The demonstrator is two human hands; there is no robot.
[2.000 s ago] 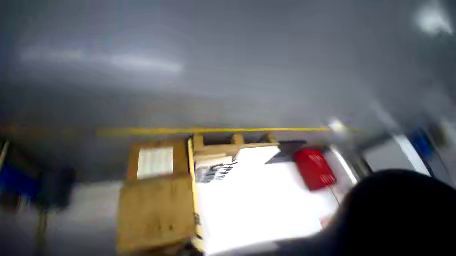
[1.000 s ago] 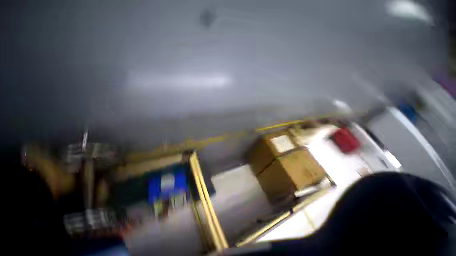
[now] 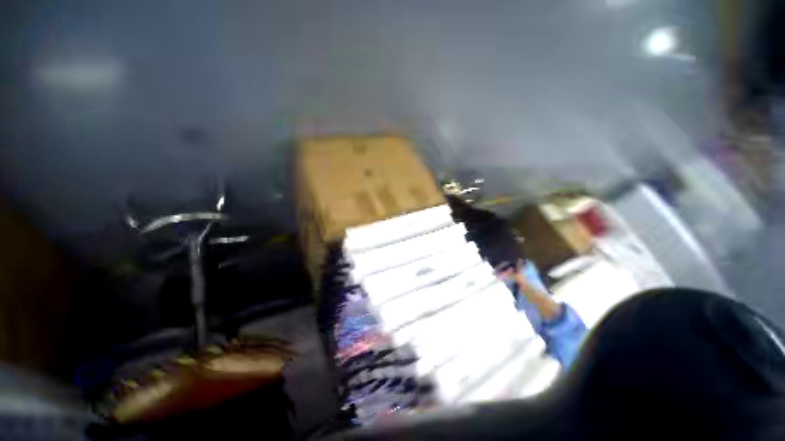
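Neither of my hands is in view. Nearest in front of me is a row or stack of white flat pieces (image 3: 448, 301), overexposed and blurred; I cannot tell if they are trays or boxes. A brown cardboard carton (image 3: 370, 177) stands at its far end. Dark, blurred material with small coloured patches (image 3: 361, 336) lies along its left side. A large dark curved shape (image 3: 689, 362) blocks the lower right, very close to the lens.
Another person's bare forearm (image 3: 540, 301) and blue clothing (image 3: 564, 334) show right of the white pieces. A metal stand or chair base (image 3: 198, 267) is at left. Another brown carton (image 3: 551, 237) and a red object (image 3: 593, 220) are at right. Grey floor (image 3: 258, 95) spans the top.
The view has swung left. The red object and its neighbouring carton now sit farther off at right. The white pieces, the larger carton, the metal stand and the other person's arm have come into view.
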